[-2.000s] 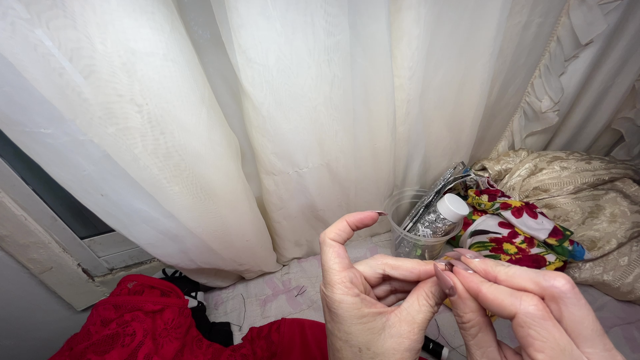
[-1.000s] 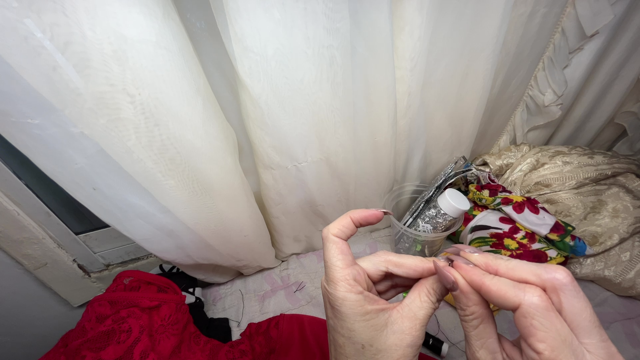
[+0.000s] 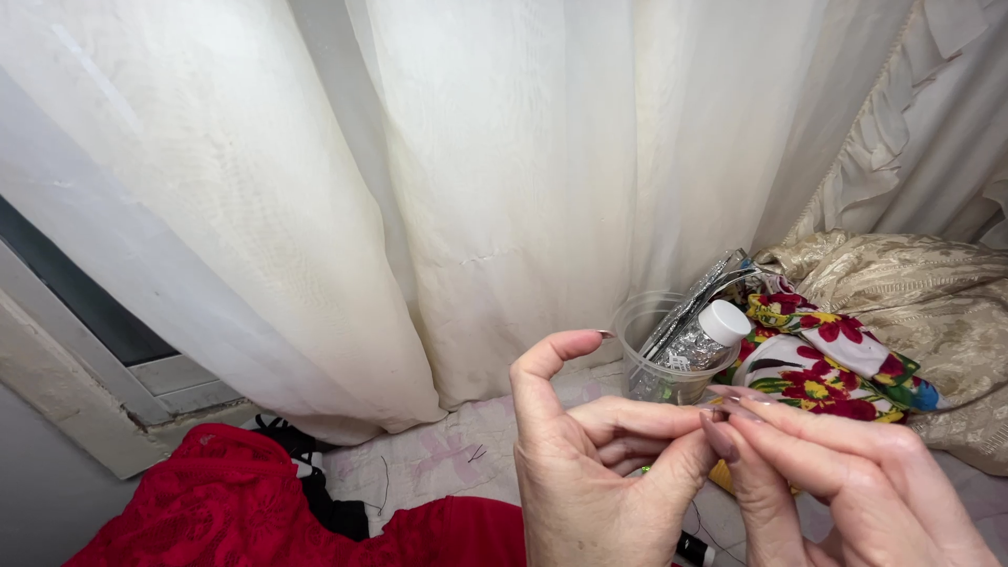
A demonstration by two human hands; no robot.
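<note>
My left hand and my right hand meet at their fingertips at the lower right. Thumb and a finger of each hand are pinched together around something too small to make out. The left hand's raised finger points toward a clear plastic cup behind it. That cup holds a white-capped bottle and silvery packets. Under the hands lie a dark thread, a black spool or cap and a bit of something yellow, partly hidden.
Red lace fabric and a black cloth lie at the lower left on a pale quilted cover with loose dark threads. Floral fabric and beige brocade are heaped at the right. A white curtain hangs behind, beside a window frame.
</note>
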